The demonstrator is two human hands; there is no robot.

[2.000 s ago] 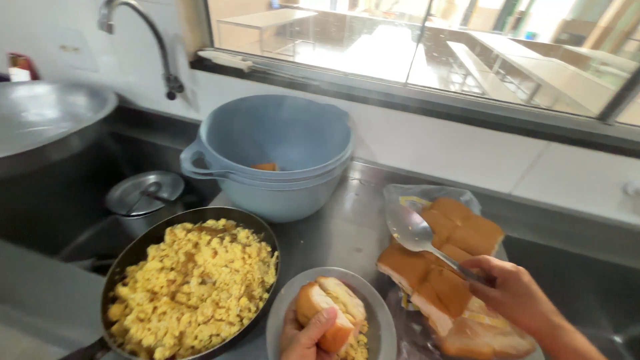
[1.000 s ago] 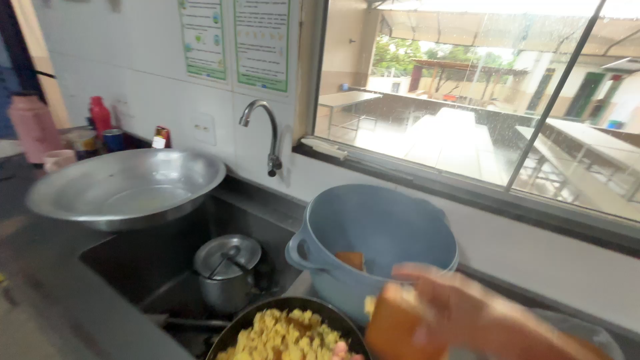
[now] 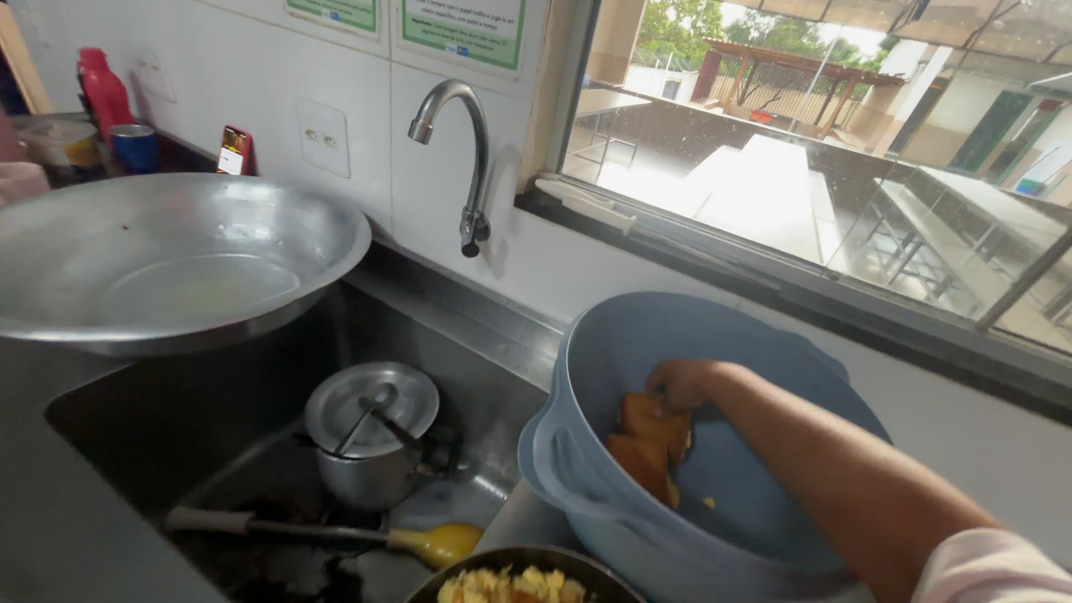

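My right hand (image 3: 680, 385) reaches down into a large blue-grey plastic basin (image 3: 578, 469), its fingers on a bread roll (image 3: 653, 421) that lies against the inner left side. Another bread roll (image 3: 641, 461) is just below it, and a small yellow crumb lies on the basin floor. Scrambled eggs (image 3: 511, 588) in a dark pan (image 3: 578, 557) show at the bottom edge, left of the basin. My left hand is out of view.
A wide aluminium bowl (image 3: 335, 226) sits over the sink's (image 3: 193, 452) left side. Inside the sink are a lidded pot (image 3: 368, 477) with utensils on the lid and a yellow-ended utensil (image 3: 440, 544). A faucet (image 3: 477, 159) rises at the wall, left of the window (image 3: 796, 167).
My right hand has put down the spoon seen two seconds ago and moved into the basin with a filled roll. The view has swung left. My left hand has left the view.
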